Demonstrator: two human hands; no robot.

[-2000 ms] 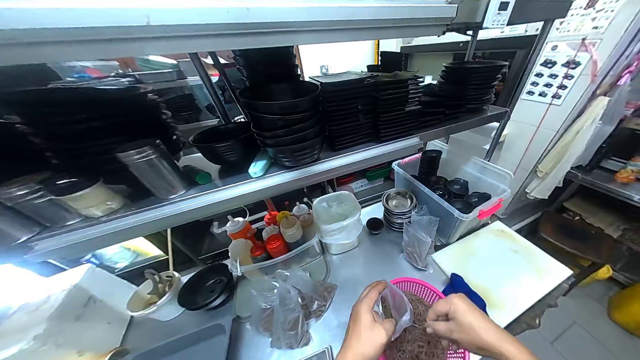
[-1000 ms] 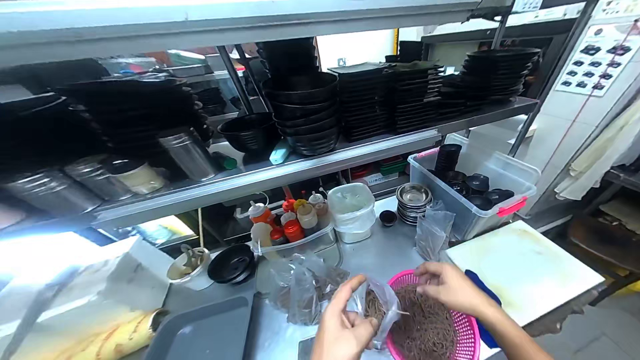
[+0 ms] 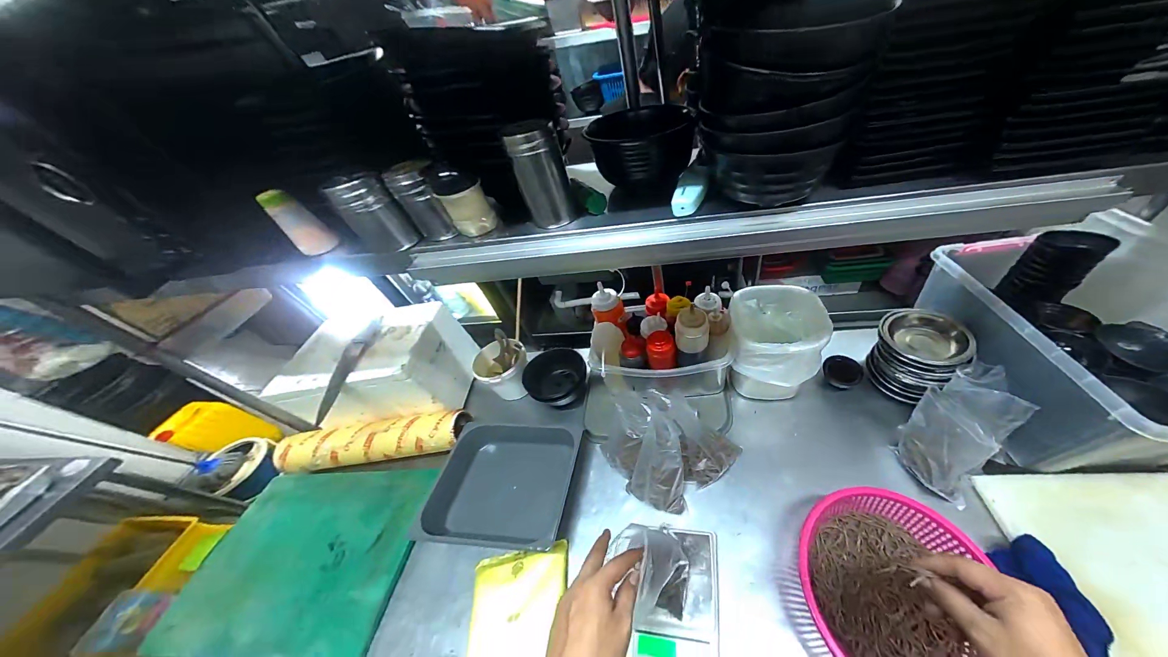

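Observation:
My left hand [image 3: 598,598] holds the rim of a clear plastic bag [image 3: 664,575] with some brown noodle-like strands in its bottom. The bag rests over a small kitchen scale [image 3: 701,584] with a lit green display. At the right, my right hand [image 3: 1004,607] reaches into a pink plastic basket [image 3: 818,602] and pinches a few of the brown strands [image 3: 867,566] that fill it. More bags of strands [image 3: 671,452] lie behind the scale, and another clear bag [image 3: 958,429] stands right of the middle.
A grey tray [image 3: 502,484], green cutting board [image 3: 301,557] and yellow packet [image 3: 518,598] lie to the left. Sauce bottles [image 3: 662,347] stand in a clear container at the back. A white board [image 3: 1095,529], blue cloth [image 3: 1058,584] and plastic bin [image 3: 1031,383] are at right, below a shelf of black bowls [image 3: 776,109].
My left hand and its bag have moved away from the basket to the scale. My right hand remains at the basket. The view has swung left.

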